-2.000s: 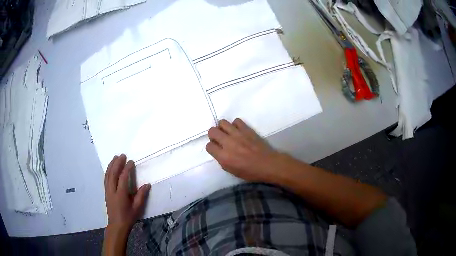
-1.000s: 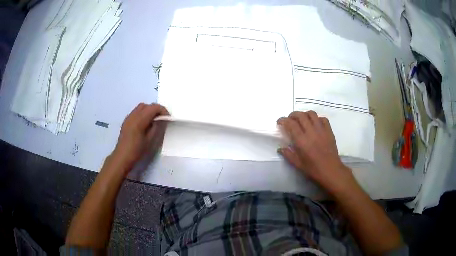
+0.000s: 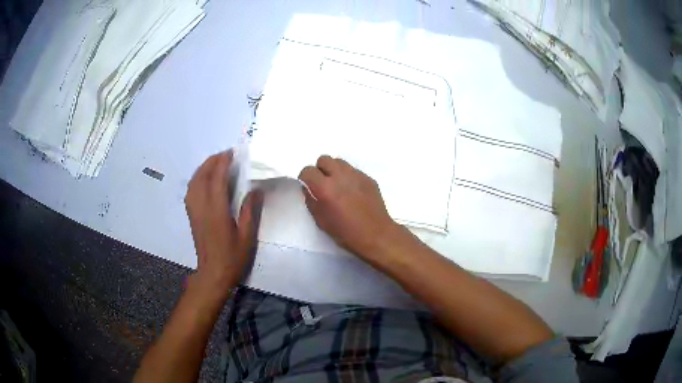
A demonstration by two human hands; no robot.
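A large white garment panel (image 3: 508, 157) lies flat on the pale table, with a big patch pocket (image 3: 359, 127) outlined in dark stitching and paired stitch lines running to its right edge. My left hand (image 3: 220, 213) holds the panel's near left corner, which is lifted, between thumb and fingers. My right hand (image 3: 348, 202) pinches the panel's near edge, right of my left hand. The cloth between the hands is raised and curved. The right fingertips partly hide the fold.
Stacked white panels (image 3: 123, 67) lie at the left. Shears with red handles (image 3: 595, 262) lie at the right, beside white strips and dark cloth (image 3: 638, 179). More white pieces (image 3: 550, 45) are at the far right. The table's near edge borders my plaid clothing.
My right hand has moved left along the near edge, closer to my left hand. The edge earlier raised between both hands now lies down at its right part. The view has turned slightly.
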